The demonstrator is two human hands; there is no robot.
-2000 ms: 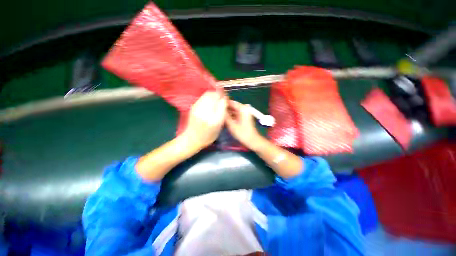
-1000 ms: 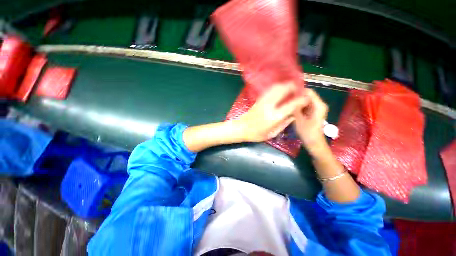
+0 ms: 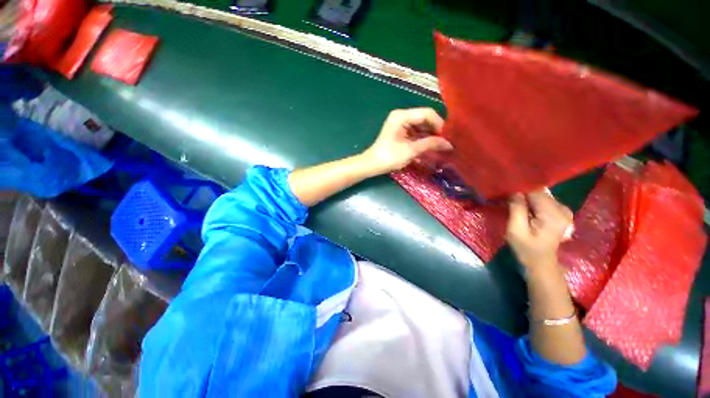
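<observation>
A red bubble bag (image 3: 537,116) is held up over the bench between my hands. My left hand (image 3: 409,140) grips its left edge with thumb and fingers. My right hand (image 3: 539,225) grips its lower edge near the bottom corner. Beneath it another red bubble bag (image 3: 455,218) lies flat on the dark green bench. A dark shiny thing (image 3: 450,180) shows on that lower bag, partly hidden by the raised bag; I cannot tell exactly what it is. A small white thing (image 3: 569,231) shows beside my right hand, mostly hidden.
A pile of red bubble bags (image 3: 654,256) lies at the right. More red bags (image 3: 124,56) lie at the far left. Dark units (image 3: 339,12) sit on the green conveyor beyond the pale strip. A blue stool (image 3: 145,221) and plastic-lined boxes (image 3: 74,272) stand lower left.
The view has turned, so the bench slants. The raised red bag has swung to the right and spread open. My hands have moved apart, uncovering more of the lower bag.
</observation>
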